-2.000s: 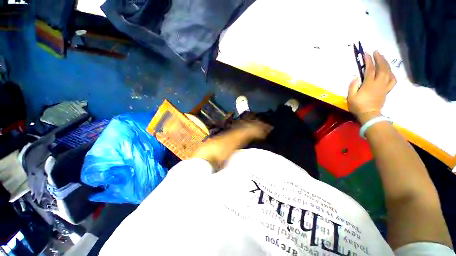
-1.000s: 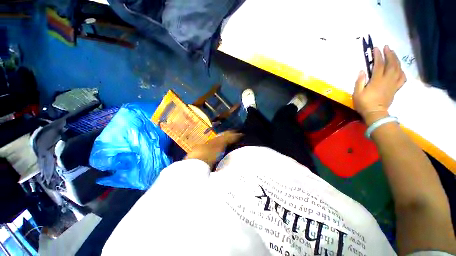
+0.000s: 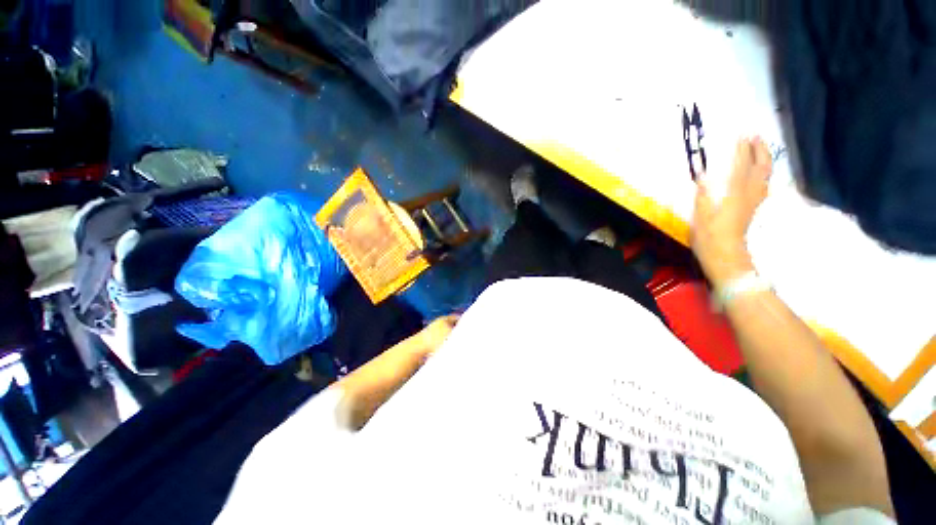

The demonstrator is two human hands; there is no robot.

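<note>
Dark thread snips [image 3: 695, 142] lie on the white table [image 3: 606, 77], points facing away from me. My right hand [image 3: 734, 200], with a pale band at the wrist, rests on the table just right of them. Its thumb is close to the handle end; whether it touches is unclear. The fingers do not close around the snips. My left hand [image 3: 441, 330] is low by my waist, mostly hidden at the edge of my white shirt, so its fingers cannot be made out.
Dark navy cloth [image 3: 862, 133] lies on the table at right. More navy garments [image 3: 421, 46] hang at the table's far-left end. Yellow-orange tape edges the table. A red stool [image 3: 698, 323], an orange woven seat [image 3: 372, 241] and a blue plastic bag [image 3: 262, 277] stand below.
The snips were between my right thumb and fingers; now they lie left of the hand. My left hand has drawn back towards my waist. The view has shifted.
</note>
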